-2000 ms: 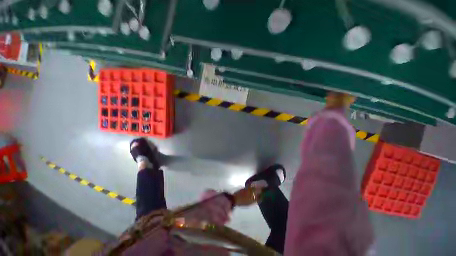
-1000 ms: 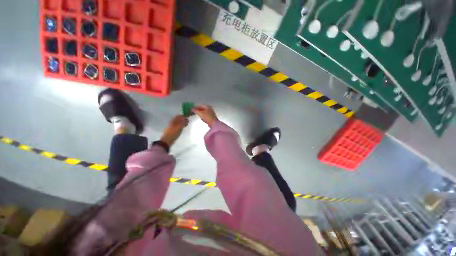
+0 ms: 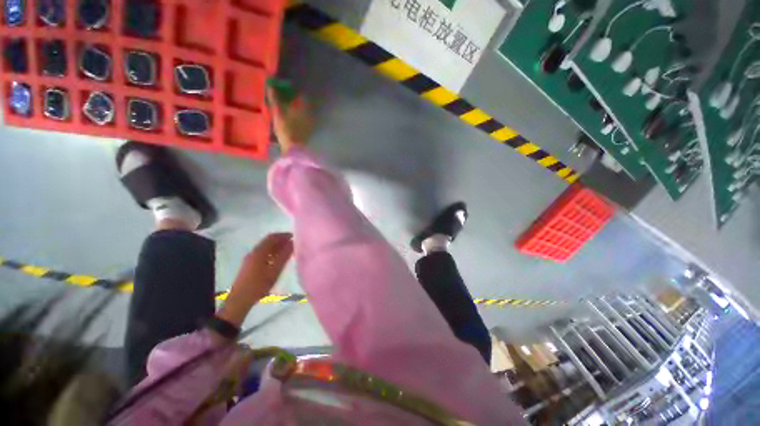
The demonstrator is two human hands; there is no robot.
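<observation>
A red-orange compartment tray [image 3: 190, 104] lies on the floor at the upper left, cut off by the picture's edge. Its left columns hold several dark watches without straps [image 3: 141, 68]; other pockets hold none. My right hand [image 3: 292, 121] is blurred at the tray's right edge, its fingertips on a small green thing [image 3: 282, 88]; whether this is a lit watch or a label I cannot tell. My left hand [image 3: 260, 270] is lower down beside my right sleeve, its fingertips partly hidden, and I cannot tell whether it holds anything.
A charging rack [image 3: 621, 91] with green shelves and white charging pucks stands at the upper right. An empty red tray [image 3: 567, 223] lies beside it. Yellow-black tape [image 3: 433, 96] and a white floor sign [image 3: 442, 42] are between. Metal racks [image 3: 625, 341] stand lower right. My feet are below the large tray.
My hands were together around the green thing and are now apart. My right hand has moved up to the tray with it; my left has moved down. The view has come closer to the tray.
</observation>
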